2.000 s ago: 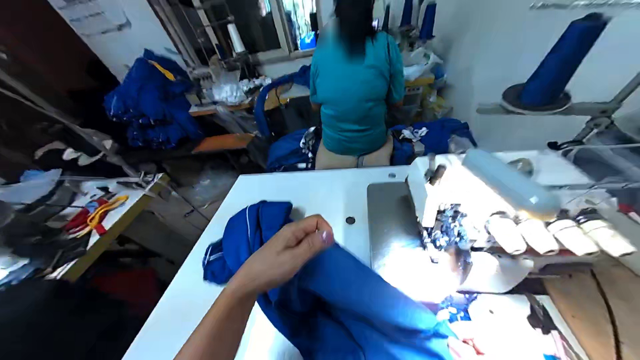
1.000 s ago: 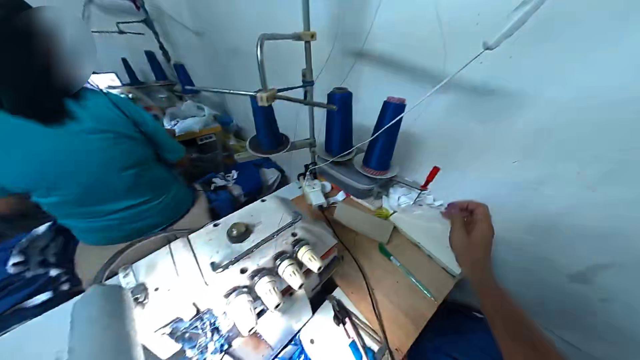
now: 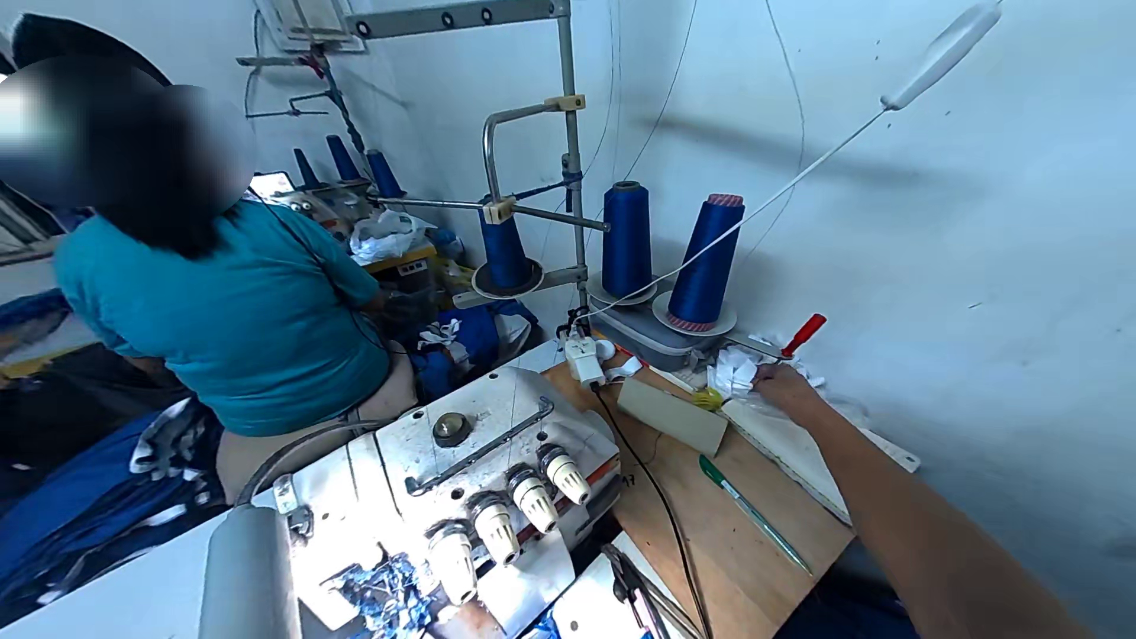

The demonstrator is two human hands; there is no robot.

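My right hand [image 3: 784, 390] reaches in from the right to the far end of the side board, its fingers at a crumpled white bundle [image 3: 735, 371], plastic or cloth. Whether they grip any of it cannot be seen. Just above the fingers lies a tool with a red handle [image 3: 805, 335] and a thin metal shaft. A green-capped pen [image 3: 754, 515] and a beige block [image 3: 672, 415] rest on the brown board [image 3: 648, 497], nearer than the hand. My left hand is out of view.
A sewing machine [image 3: 515, 390] with several tension knobs fills the lower middle. Blue thread cones [image 3: 627, 240] stand behind on a metal stand [image 3: 572, 133]. A black cable [image 3: 661, 497] crosses the board. A person in a teal shirt [image 3: 231, 311] sits at left.
The view has swung right, away from the blue cloth that a hand held two seconds ago. Since one second ago my right hand has moved left to the white bundle, close to the red-handled tool.
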